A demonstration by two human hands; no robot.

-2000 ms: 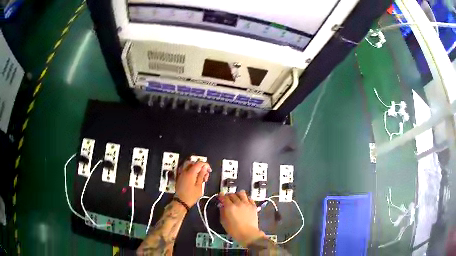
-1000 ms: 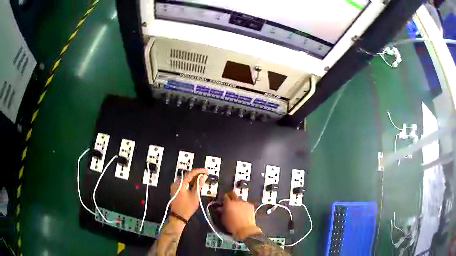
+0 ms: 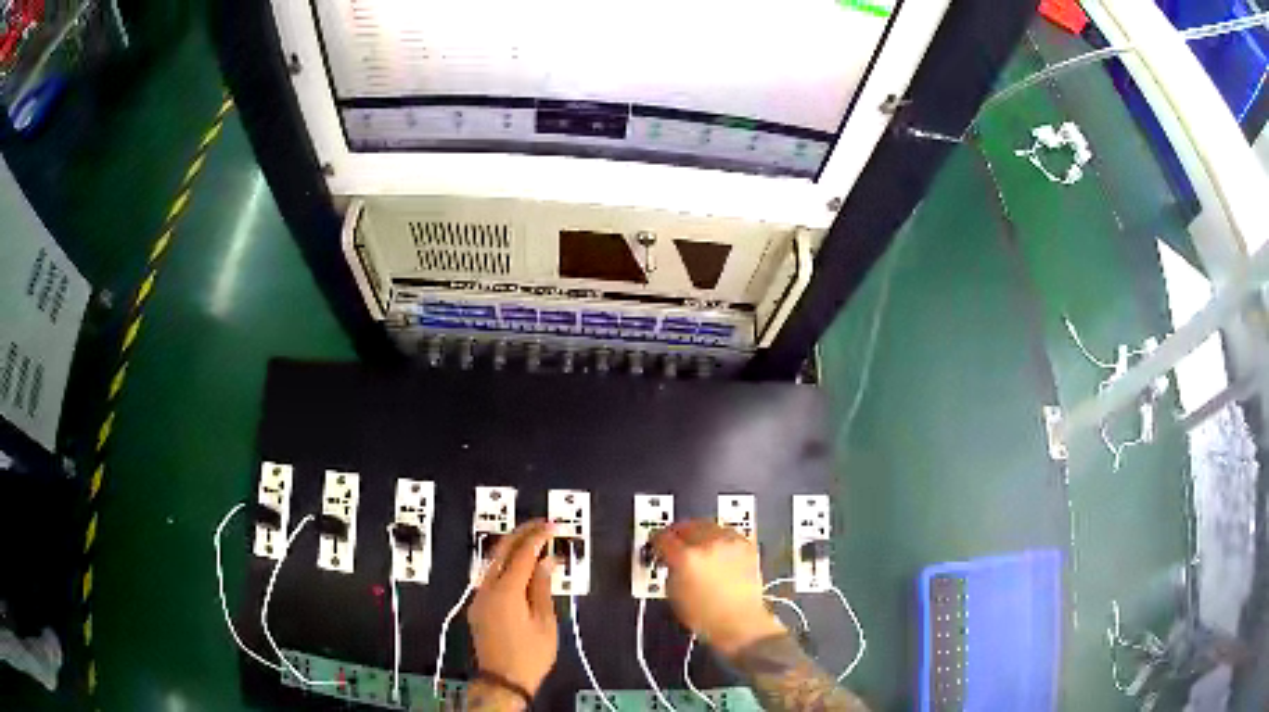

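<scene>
A row of white sockets stands on the black shelf (image 3: 557,417), with small black power adapters on them, such as the one on the third socket (image 3: 408,534). My left hand (image 3: 515,619) is between the fourth and fifth sockets, its fingertips beside the adapter on the fifth socket (image 3: 569,504); whether they grip it is unclear. My right hand (image 3: 717,584) has its fingertips closed on the black adapter (image 3: 650,554) at the sixth socket and partly covers the seventh. White cables run from several adapters down to green boards (image 3: 376,684) at the front edge.
The test rack with a lit monitor (image 3: 599,70) and beige control unit (image 3: 459,244) stands behind the shelf. A blue tray (image 3: 1023,633) with black units in its left part is to the right. White corded items (image 3: 1060,150) lie on the green bench. Yellow-black tape marks the left floor.
My right hand has moved up and right to the sixth adapter. A white cable now hangs from that adapter. My left hand stays near the fourth and fifth sockets. The view has shifted.
</scene>
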